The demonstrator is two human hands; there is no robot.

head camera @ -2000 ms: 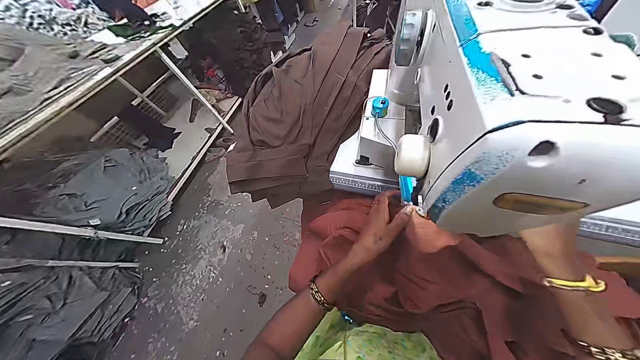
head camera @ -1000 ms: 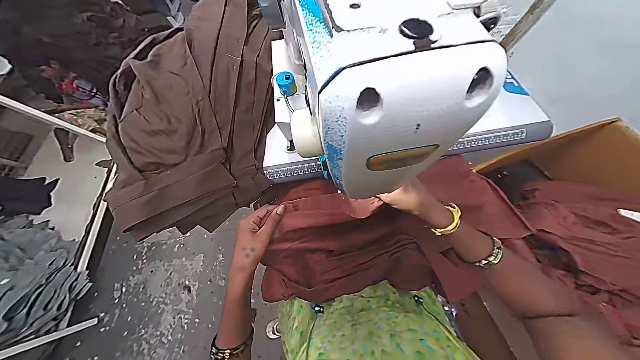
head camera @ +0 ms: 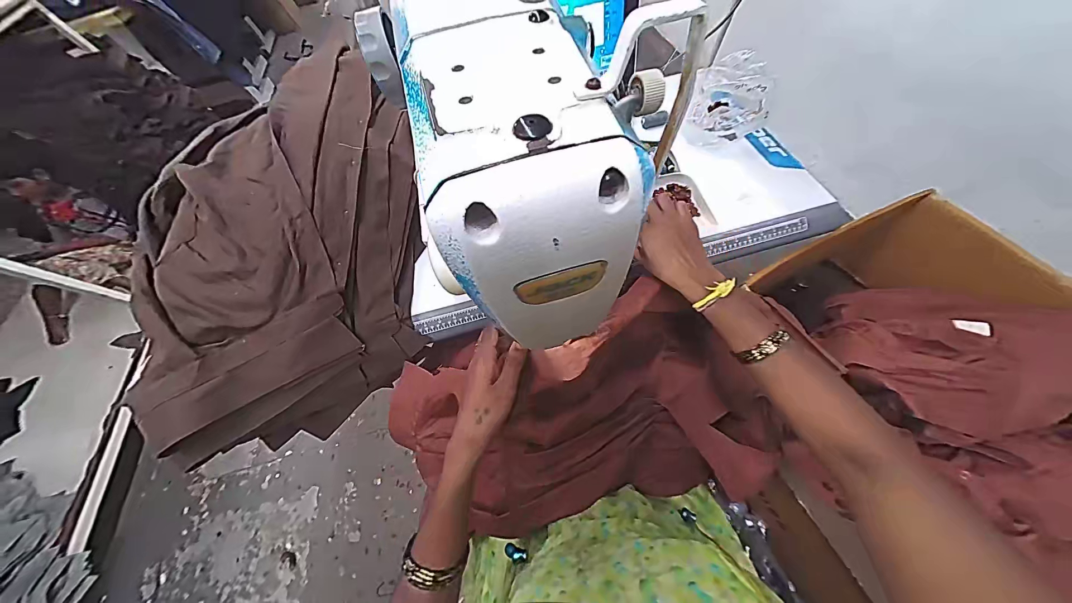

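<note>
A white and blue Jack sewing machine [head camera: 536, 226] fills the upper middle, and its head hides the needle area. Reddish-brown fabric [head camera: 586, 427] spreads under the head and down over the lap. My left hand [head camera: 490, 385] rests on this fabric just left of the head, fingers pointing at the machine bed; whether they pinch the cloth is not clear. My right hand [head camera: 674, 239] is right of the head, its fingertips at a small pile of dark red bits [head camera: 677, 198] in a tray on the machine table [head camera: 775, 188]. Its grip is partly hidden.
Brown garment pieces [head camera: 260, 251] hang in a stack at the left of the machine. A cardboard box [head camera: 913, 243] with more reddish fabric [head camera: 946, 368] stands at the right. A clear plastic bag [head camera: 729, 96] lies on the back of the table. Grey cloth [head camera: 38, 536] is at the lower left.
My right hand has left the fabric by the machine head and reached forward to the small pile on the table. My left hand stays on the fabric, now close beside the head.
</note>
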